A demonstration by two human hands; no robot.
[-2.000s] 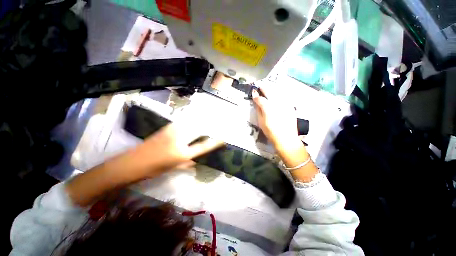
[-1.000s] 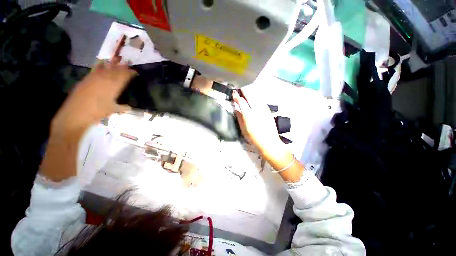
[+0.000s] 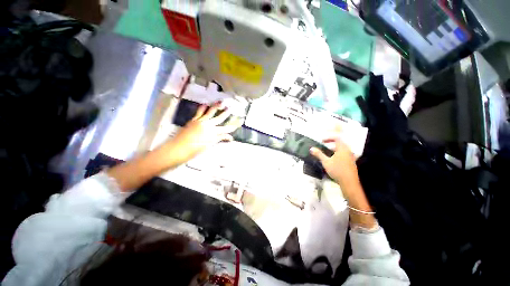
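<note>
A camouflage shoulder strap [image 3: 268,139] lies crosswise in front of the grey-white machine head [image 3: 243,42], at the front edge of a white plate [image 3: 285,114]. My left hand [image 3: 201,134] is on its left part, fingers spread over it and thumb at its near edge. My right hand [image 3: 338,162] grips its right end between thumb and fingers. My left hand hides part of the strap. A second, curved strap [image 3: 196,204] with black edges lies nearest my body, touched by neither hand.
A dark camouflage heap [image 3: 42,84] is at the left. A black webbing pile [image 3: 414,190] is at the right. The lit control panel [image 3: 422,33] is at the upper right. Green machine bed [image 3: 352,47] shows behind. Marked white tabletop [image 3: 223,173] lies between the straps.
My left hand has moved right to the machine front. My right hand has moved right and nearer, onto the strap's end. The second strap now lies near my body. The view has shifted.
</note>
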